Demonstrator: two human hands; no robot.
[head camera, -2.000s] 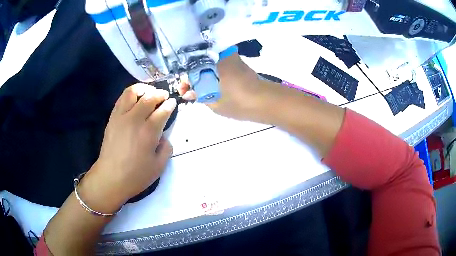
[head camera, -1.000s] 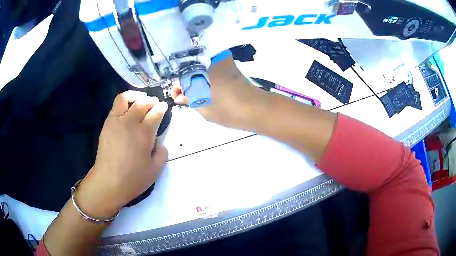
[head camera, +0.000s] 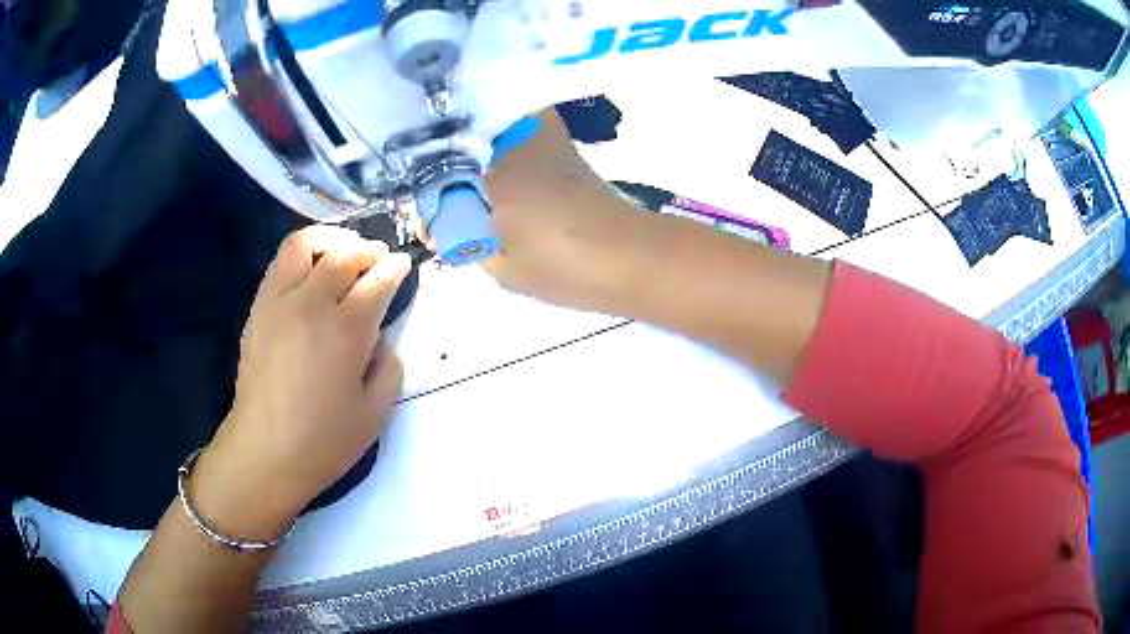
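Observation:
Black fabric lies left of and under the needle area of the white sewing machine head. My left hand grips the fabric's edge between thumb and fingers, just in front of the presser foot. A blue-grey cylinder sits right of the foot. My right hand is behind and beside the cylinder; its fingertips are hidden by the cylinder and the machine, so its hold cannot be seen.
Thread snips with a pink handle lie by my right forearm. Printed black labels lie at right, with more farther right. Small black pieces lie behind my right hand. A ruler strip runs along the near table edge.
The whole view has shifted, so the machine and cylinder sit farther left in the picture. My right fingertips, partly visible beside the foot before, are now hidden. My left hand keeps its grip.

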